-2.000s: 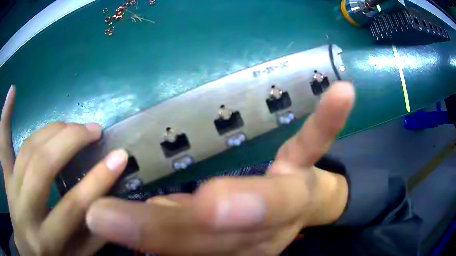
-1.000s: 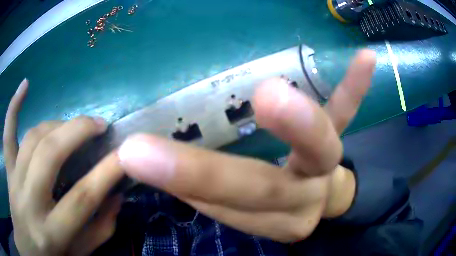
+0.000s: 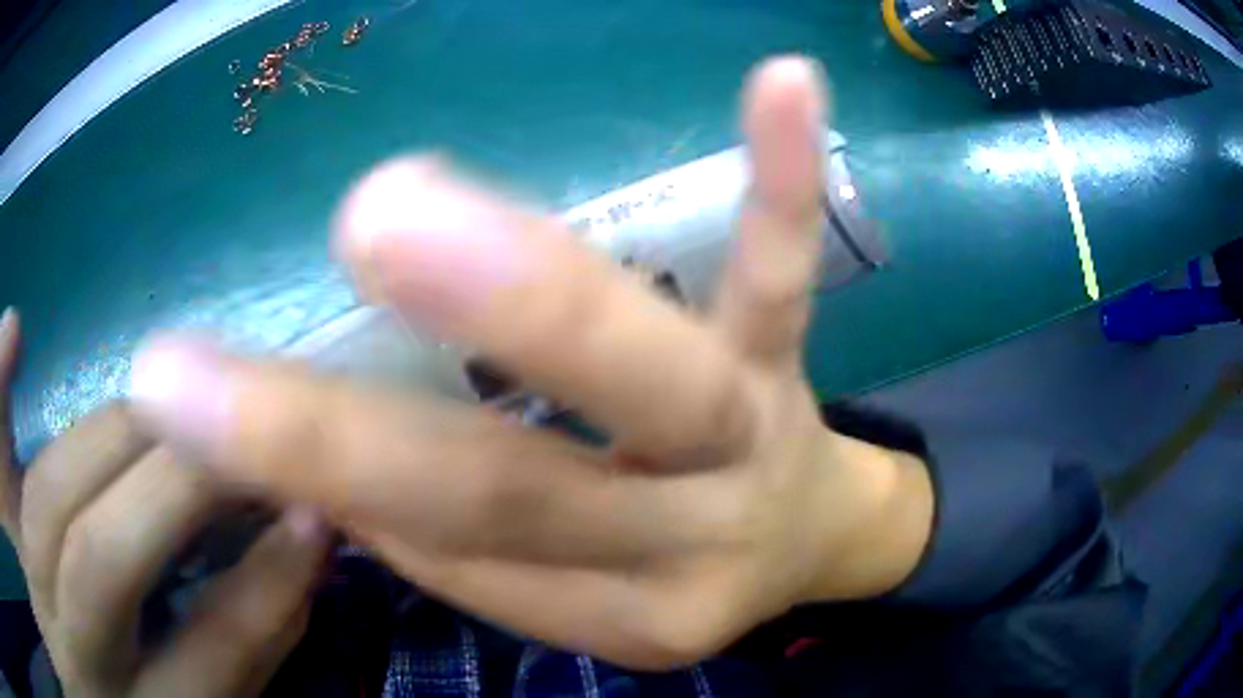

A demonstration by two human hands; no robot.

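Note:
A grey metal fixture bar [image 3: 695, 205] lies slanted over the green mat, its curved end at the right. Two dark openings show partly between my fingers; the rest are hidden. My left hand [image 3: 123, 545] is shut on the bar's left end at the lower left. My right hand [image 3: 654, 464] is blurred and spread over the middle of the bar, close to the camera, fingers apart. No part can be made out in its fingers; whether its fingertips touch the bar cannot be told.
Copper-coloured bits [image 3: 273, 68] with thin wires lie at the upper left. A dark finned block [image 3: 1091, 55] and a round metal fitting with a yellow ring [image 3: 927, 27] stand at the upper right. A yellow line [image 3: 1070, 205] crosses the green mat [image 3: 941, 177]. A blue object [image 3: 1159, 314] is beyond the mat's edge.
My right hand has moved left and up over the bar, covering more openings. The bar was pulled left earlier and its right end now sits slightly lower. My left hand stays at the left end.

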